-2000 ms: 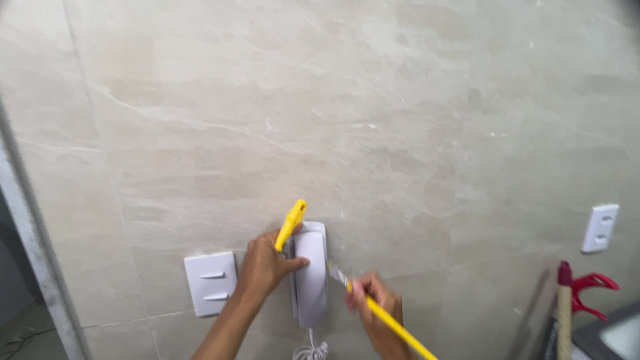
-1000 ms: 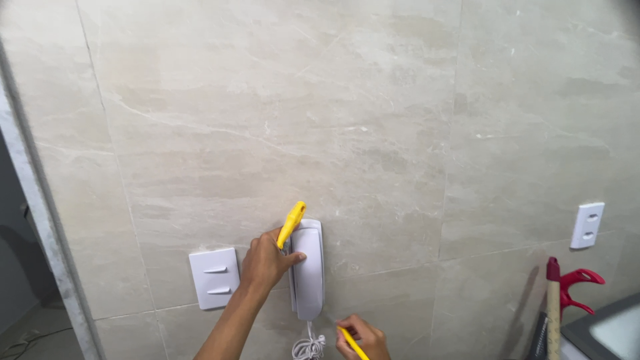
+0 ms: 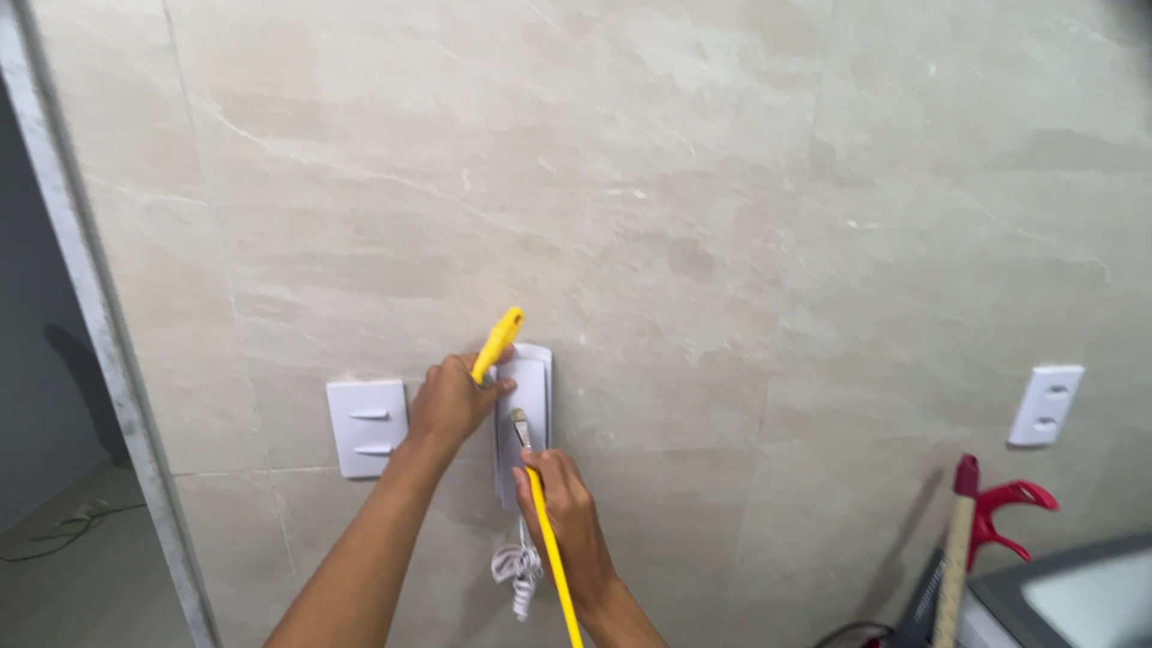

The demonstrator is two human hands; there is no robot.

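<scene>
A white intercom handset (image 3: 533,382) is mounted upright on the tiled wall, its coiled white cord (image 3: 518,567) bunched below it. My left hand (image 3: 452,400) rests at the handset's upper left and grips a yellow handle (image 3: 500,342) that points up and right; the tool's other end is hidden. From the lower right, my right hand (image 3: 562,517) holds a thin paintbrush with a long yellow handle (image 3: 553,549). The brush's pale bristles (image 3: 518,417) are at the front face of the handset, just below my left thumb.
Left of the handset is a white two-rocker switch plate (image 3: 367,430). A white wall socket (image 3: 1047,405) is at the right. Below it stand a wooden stick with a dark red end (image 3: 956,549), a red plastic handle (image 3: 999,517) and a grey-edged surface (image 3: 1008,576). A doorway edge (image 3: 99,306) runs down the left.
My right hand has moved up from beside the cord, bringing the brush tip onto the handset's front. My left hand stays at the handset with the yellow handle.
</scene>
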